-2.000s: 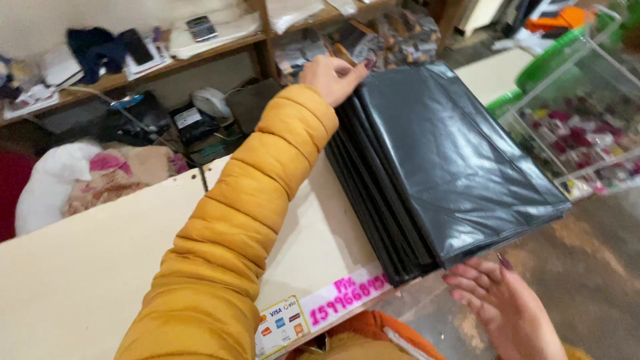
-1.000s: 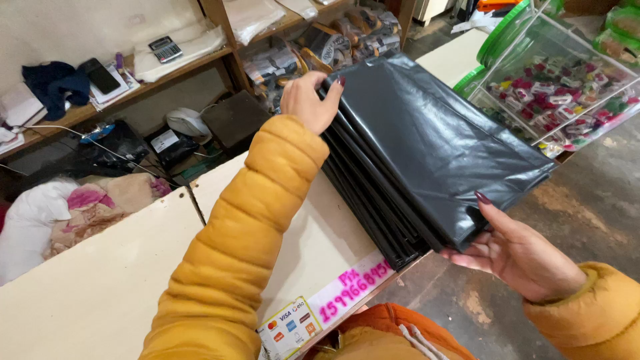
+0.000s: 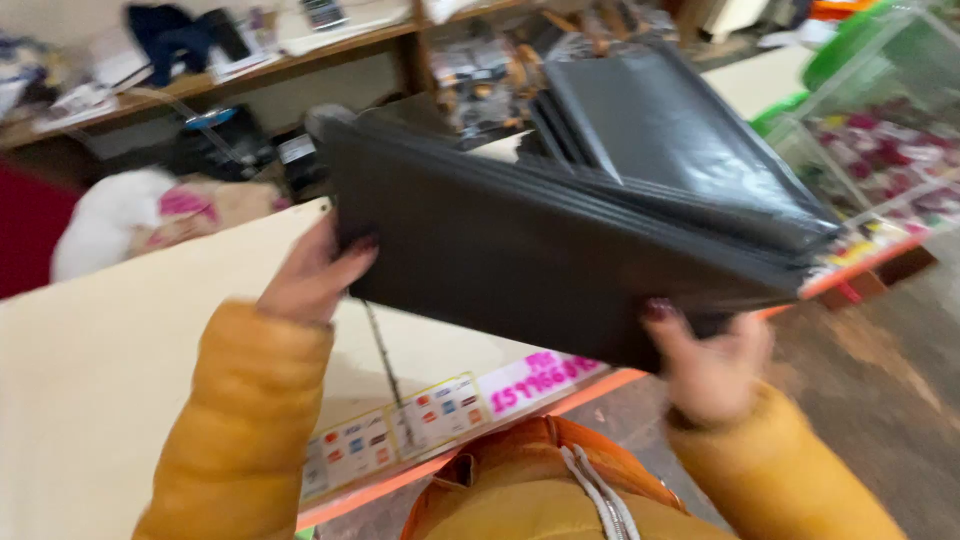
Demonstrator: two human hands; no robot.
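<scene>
A bundle of folded black plastic sheets or bags [image 3: 510, 255] is held up over the counter [image 3: 135, 337] between my two hands. My left hand [image 3: 319, 270] grips its left end, with the thumb on the near face. At the lower right, my right hand [image 3: 709, 356] holds the other end, thumb in front and the other fingers partly hidden. Behind the bundle lies a further stack of glossy black folded plastic [image 3: 660, 120]; its lower part is hidden by the bundle. Motion blurs both hands.
A clear container with green lids [image 3: 862, 150] and colourful small packets stands at right. Payment-card stickers [image 3: 442, 409] and a handwritten pink sign line the counter's front edge. Behind are a wooden shelf [image 3: 360, 45] with a calculator [image 3: 324, 13], bagged goods [image 3: 480, 82] and a white plush item [image 3: 112, 221].
Part of the black stack is now lifted apart from the rest and brought left and nearer. My left hand has moved from the stack's top corner to the bundle's left end.
</scene>
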